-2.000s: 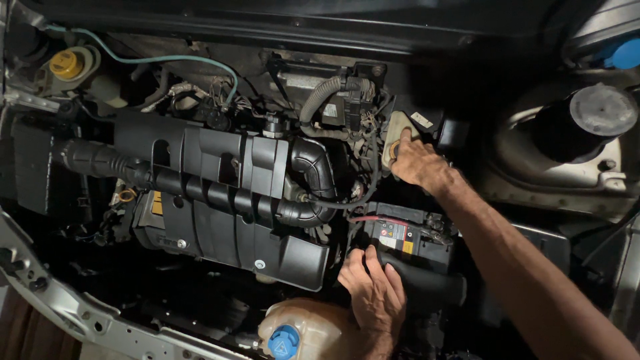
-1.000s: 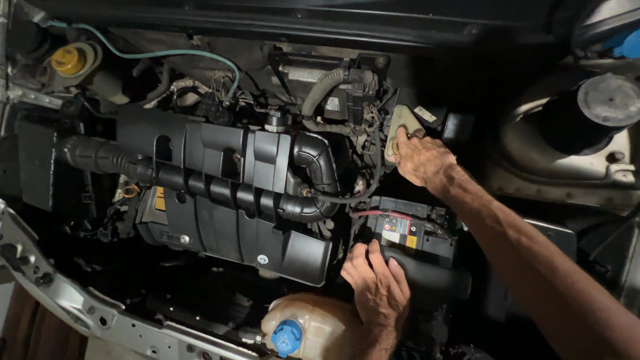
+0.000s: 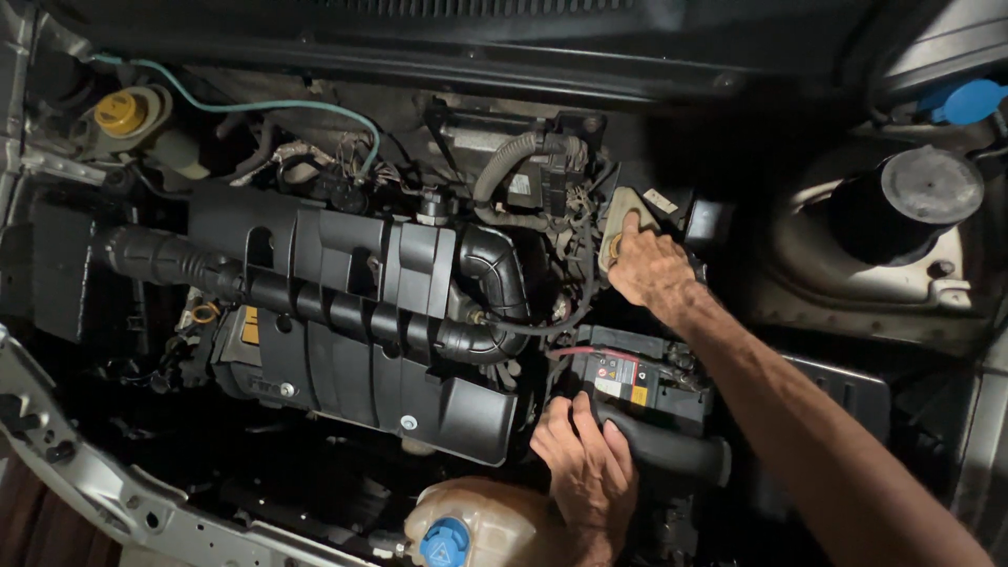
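My right hand (image 3: 652,264) reaches across the engine bay, its fingers on a pale translucent plastic reservoir (image 3: 628,206) with a yellowish part near the fingertips. Below it, my left hand (image 3: 587,465) lies with bent fingertips against a black air duct (image 3: 669,449) in front of the car battery (image 3: 622,378); whether it grips the duct is hard to tell. A red cable (image 3: 591,350) crosses the top of the battery. The coolant expansion tank (image 3: 488,512) with its blue cap (image 3: 445,543) is beside my left wrist. Left of both hands lies the black engine cover (image 3: 339,315).
A black corrugated intake hose (image 3: 165,253) runs along the engine cover. A yellow-capped reservoir (image 3: 122,114) and a teal hose (image 3: 291,105) are at the upper left. On the right stands a strut tower (image 3: 795,244) with a black cylindrical part, beneath a blue cap (image 3: 970,102).
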